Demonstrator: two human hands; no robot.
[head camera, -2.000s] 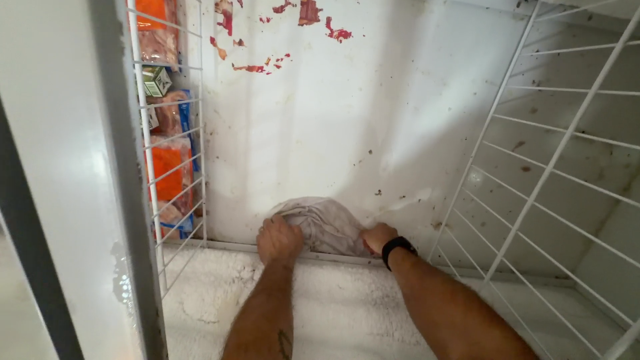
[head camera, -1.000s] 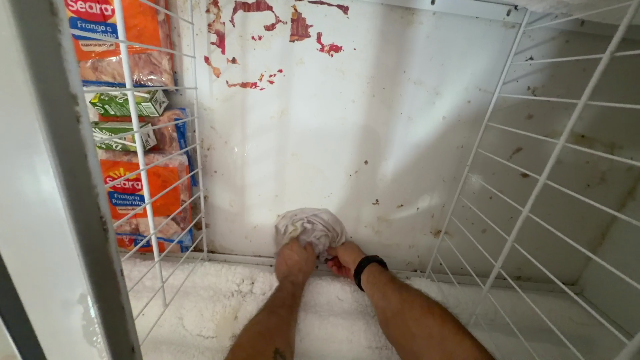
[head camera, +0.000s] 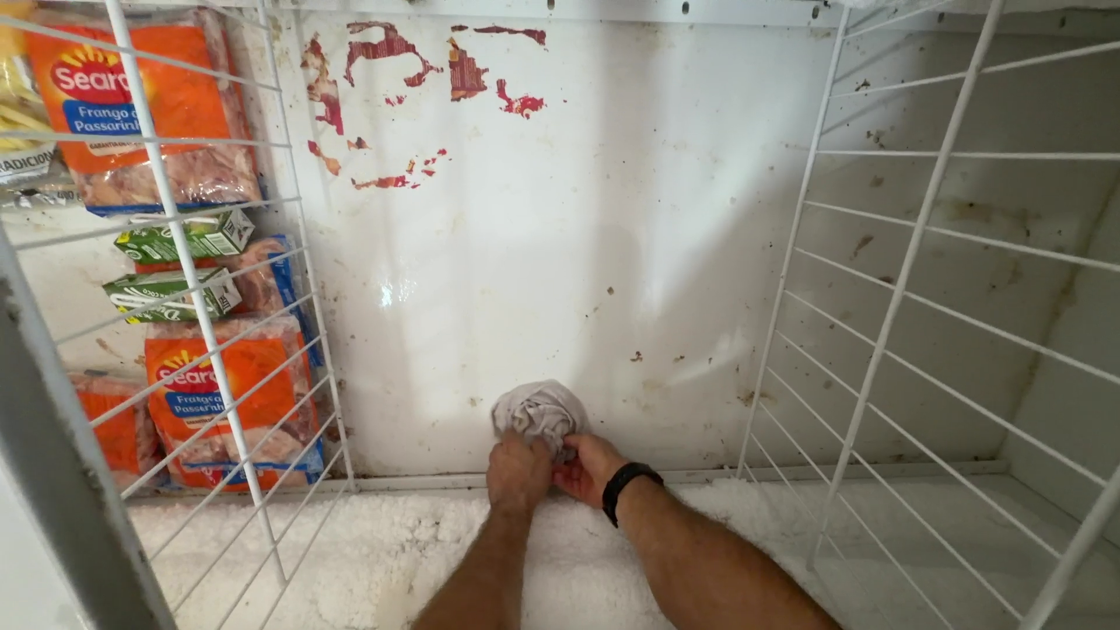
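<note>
A crumpled pale grey cloth (head camera: 541, 408) is bunched low against the white freezer wall (head camera: 542, 262), just above the ledge at its foot. My left hand (head camera: 518, 468) grips the cloth from below on its left side. At its lower right edge, my right hand (head camera: 591, 468), with a black band on the wrist, pinches the cloth; some of its fingers are hidden. Red and orange scraps of stuck wrapper (head camera: 468, 72) and small brown specks mark the wall above.
White wire dividers stand at left (head camera: 179, 236) and right (head camera: 910, 219). Behind the left one are frozen chicken packs (head camera: 229, 376) and green cartons (head camera: 171, 295). Thick frost (head camera: 385, 542) covers the surface below my hands. A worn grey frame edge (head camera: 66, 472) runs along the far left.
The cloth, spread wider between my hands two seconds ago, is now gathered into a compact bunch. My hands have come closer together. The view has shifted, showing more of the packs.
</note>
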